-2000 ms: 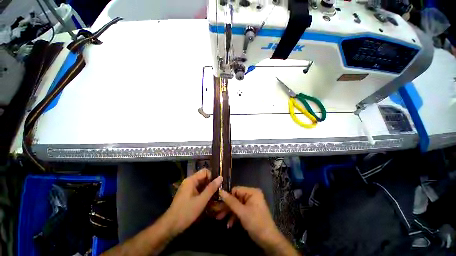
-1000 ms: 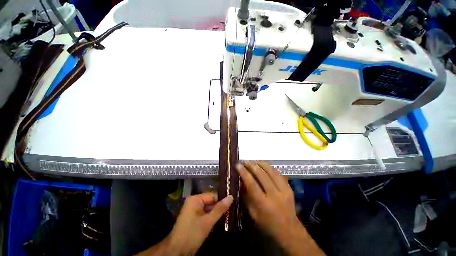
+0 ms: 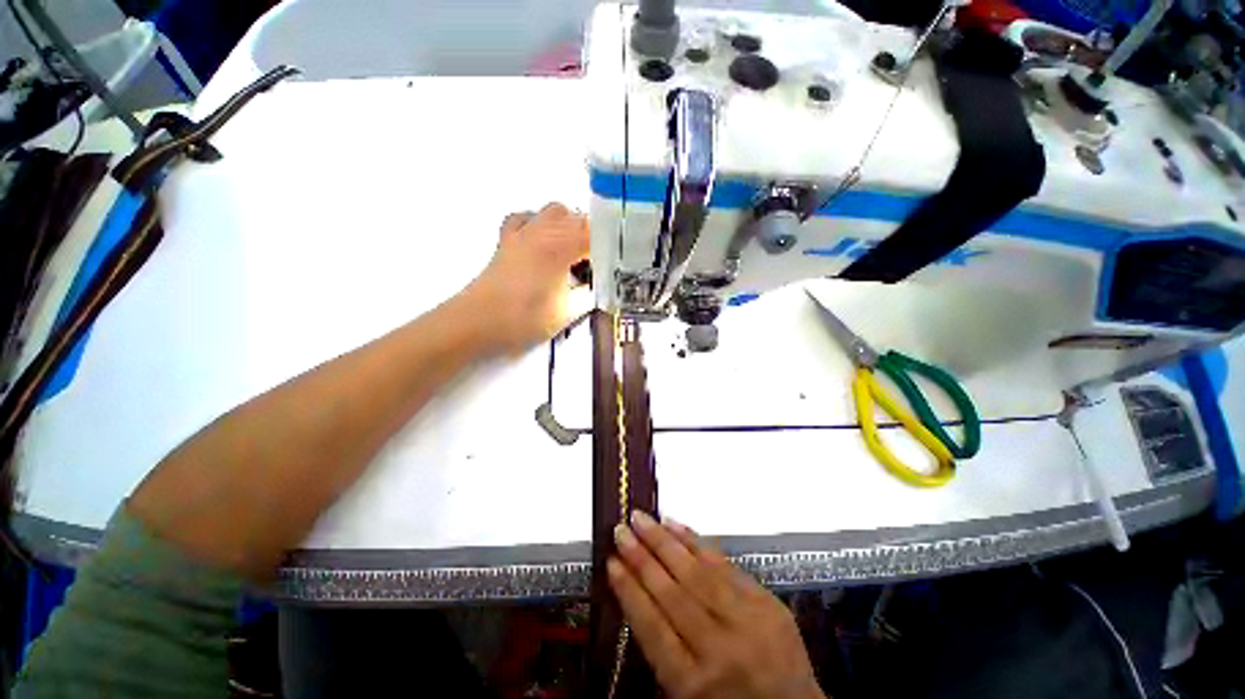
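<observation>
A dark brown zipper [image 3: 624,451] with a gold toothed line runs from under the presser foot [image 3: 628,328] over the table's front edge towards me. My right hand [image 3: 703,608] is on its right part at the front edge, fingers together on top; the thumb is hidden. My left hand [image 3: 539,273] is at the left of the white sewing head [image 3: 628,246], beside and behind the foot. A small dark piece shows at its fingertips; the sewing head hides part of them, so its grip cannot be told.
Yellow and green snips [image 3: 908,410] lie right of the needle. A hooked edge guide [image 3: 556,425] sits left of the zipper. Waiting zippers [image 3: 103,280] lie at the far left over a blue sheet. A black cloth strip [image 3: 976,164] drapes over the head.
My left hand has let go of the near part of the zipper and moved forward beside the sewing head. My right hand remains on the zipper. The view has shifted closer to the machine.
</observation>
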